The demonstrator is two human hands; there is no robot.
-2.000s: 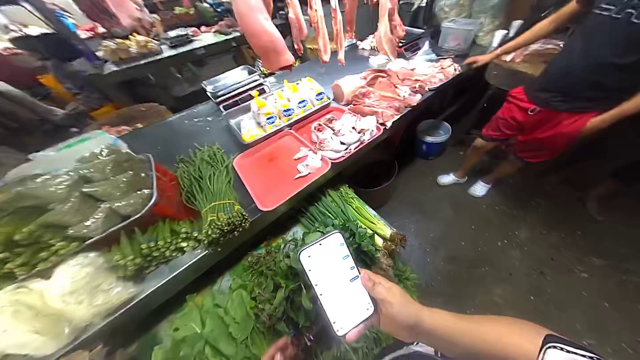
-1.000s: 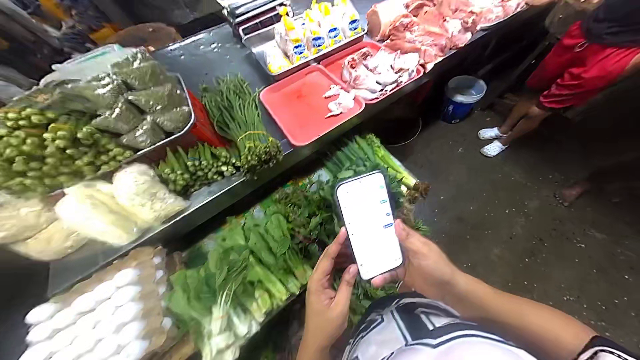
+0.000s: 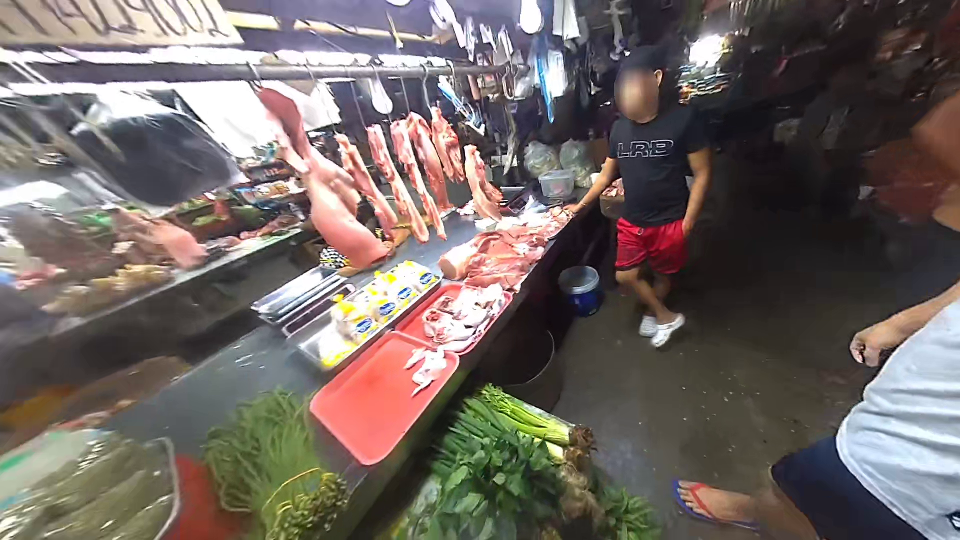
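Observation:
Neither of my hands shows in the head view, and the phone is out of sight too. Raw meat lies along the stall counter, with large pork cuts hanging on hooks above it. A red plastic tray holds a few pale chicken pieces; beside it another red tray carries more chicken parts. Packaged goods in yellow and white wrap stand in a metal tray. Nearer are a bundle of long green beans and, below the counter edge, leafy greens with spring onions.
A person in a black shirt and red shorts stands past the counter's far end, one hand on it. Another person in a grey shirt is close at the right. A blue bucket sits on the wet floor beside the counter.
The view has swung up and right. Both hands and the phone, seen one second ago, have left the picture. A person in a grey shirt has come into view at the right.

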